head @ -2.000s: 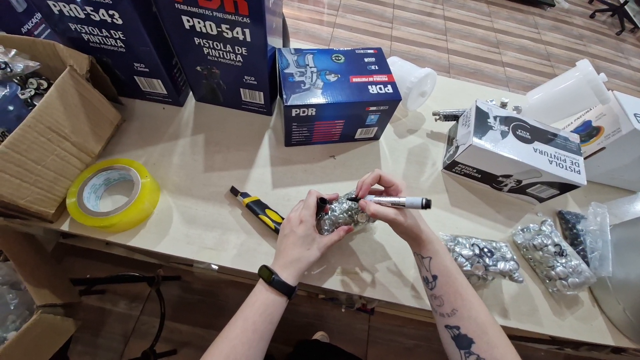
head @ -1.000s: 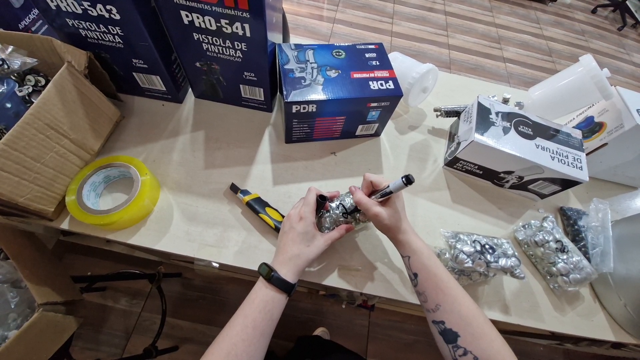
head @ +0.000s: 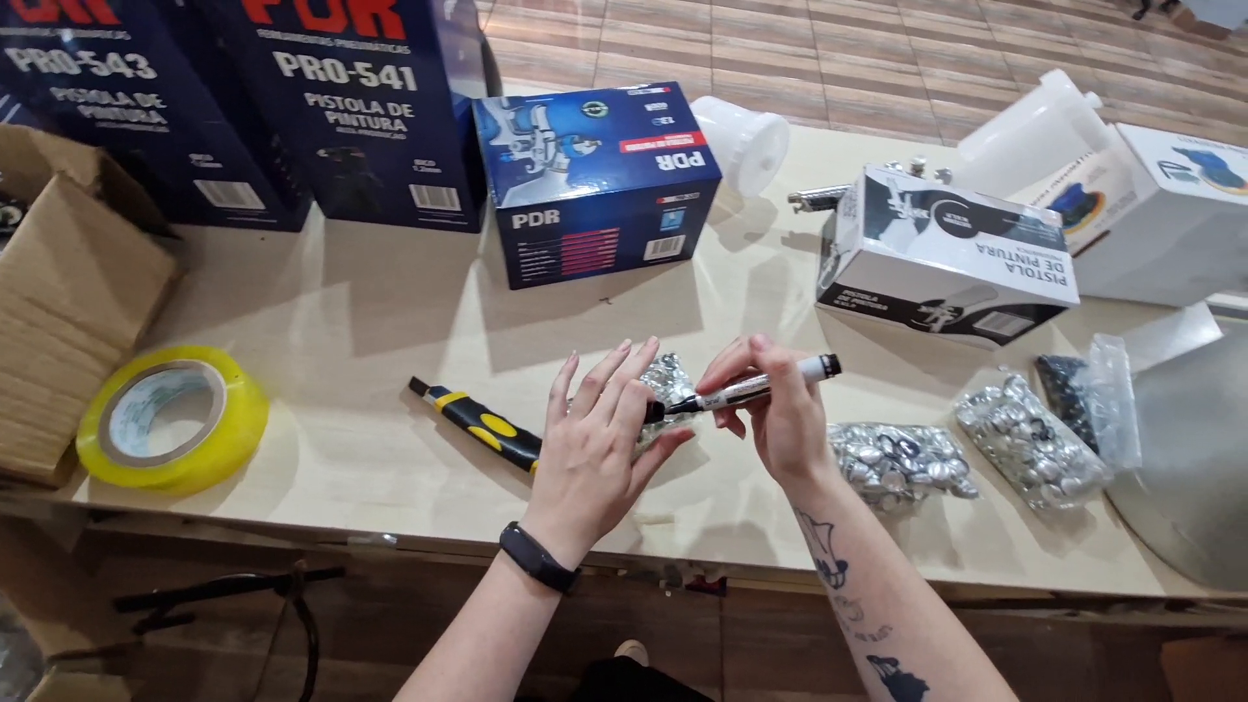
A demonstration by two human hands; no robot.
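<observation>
My right hand (head: 775,400) grips a marker pen (head: 746,390), its dark tip pointing left at a black cap (head: 655,411) by my left fingers. The cap appears held in my left hand (head: 600,439), which lies spread over a clear plastic bag of small silvery metal parts (head: 670,375). My left palm hides much of that bag. A black and yellow utility knife (head: 487,429) lies just left of my left hand, its end hidden. Right of my right wrist are two more bags of silvery parts (head: 902,460) (head: 1032,439), both with dark marks on them.
A roll of yellow tape (head: 234,419) lies near an open cardboard box (head: 88,292) at the left. Blue spray gun boxes (head: 595,234) stand behind my hands. A white and black box (head: 946,253), plastic cups (head: 751,146) and a bag of black parts (head: 1068,390) are farther right.
The marker has moved off the bag's surface and now meets the black cap. My left hand has shifted from the bag's side to lie over it, fingers more extended.
</observation>
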